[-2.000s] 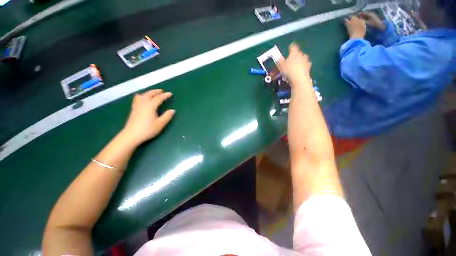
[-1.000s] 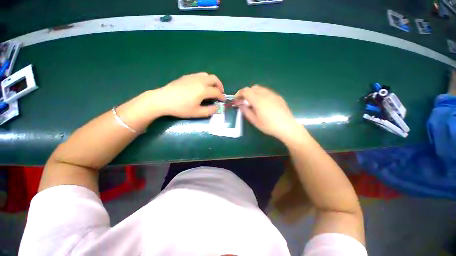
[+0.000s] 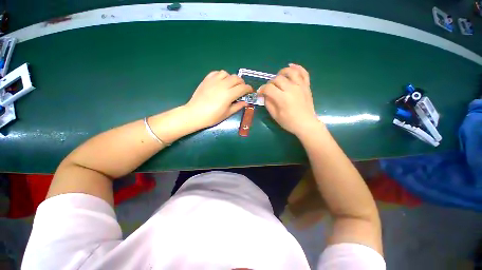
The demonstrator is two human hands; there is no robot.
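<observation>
A white housing [image 3: 257, 73] lies on the green table in front of me, its far edge showing between my hands. My left hand [image 3: 218, 99] grips its left side, with the fingertips at a small circuit board [image 3: 251, 98]. My right hand [image 3: 289, 99] holds its right side, fingertips close to the left ones. A reddish-brown end module [image 3: 246, 121] sticks out from the board towards me and lies over the table. The fingers hide much of the housing; no blue battery shows in it.
Several white units [image 3: 17, 84] are stacked at the far left. A pile of units with blue cells [image 3: 417, 113] lies at the right, near a person's blue sleeve [image 3: 471, 153]. A white strip [image 3: 232, 12] edges the far lane, where two units show top right.
My right hand has come back from the right pile to the middle. Since one second ago the housing has turned, and the brown module now points towards me.
</observation>
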